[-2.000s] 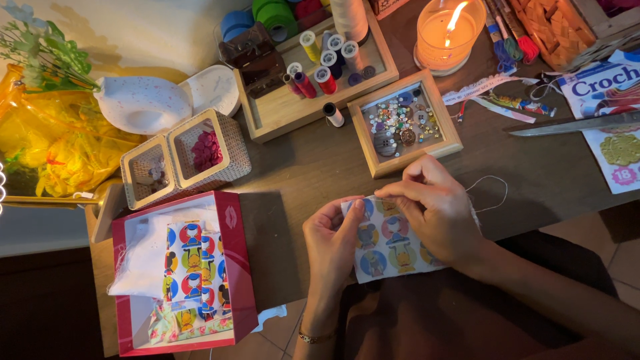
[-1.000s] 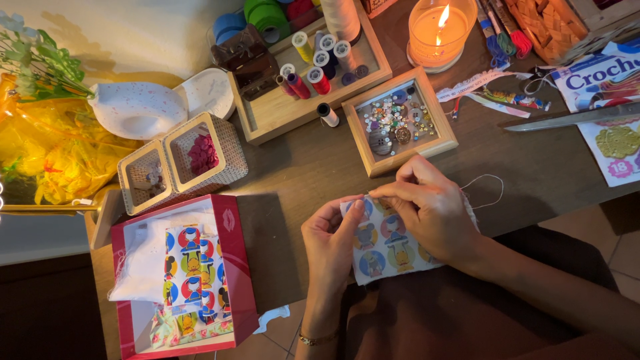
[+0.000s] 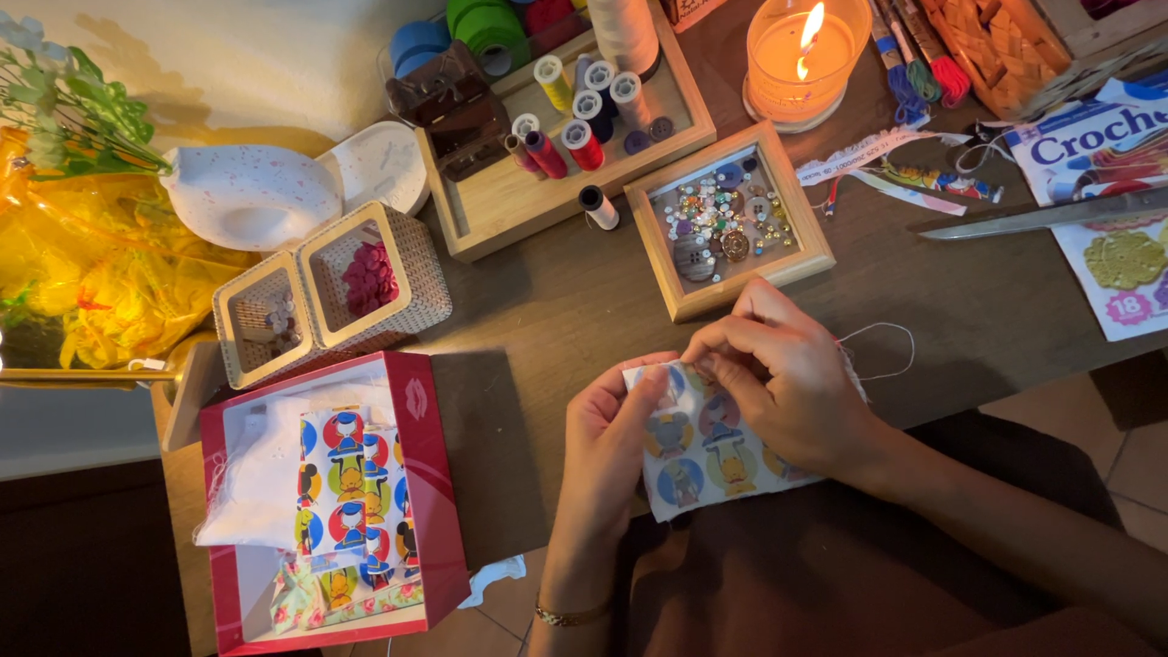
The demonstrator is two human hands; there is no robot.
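A piece of cartoon-print cotton fabric [image 3: 721, 447] hangs between my hands at the table's front edge. My left hand [image 3: 611, 429] pinches its upper left corner, thumb on top. At the upper edge, the thumb and forefinger of my right hand [image 3: 776, 374] press together on the cloth; whether a needle is between them cannot be seen. A pale thread [image 3: 899, 370] loops out on the table to the right of my right hand. Just beyond the hands lies a wooden tray of buttons and beads [image 3: 803, 269].
A red box of fabric pieces [image 3: 443, 493] stands at left, below two woven baskets [image 3: 424, 283]. Behind are a wooden tray with thread spools [image 3: 493, 239], a loose spool [image 3: 599, 208] and a lit candle [image 3: 794, 73]. A metal blade [image 3: 1031, 222] lies across a crochet magazine [image 3: 1072, 169] at right.
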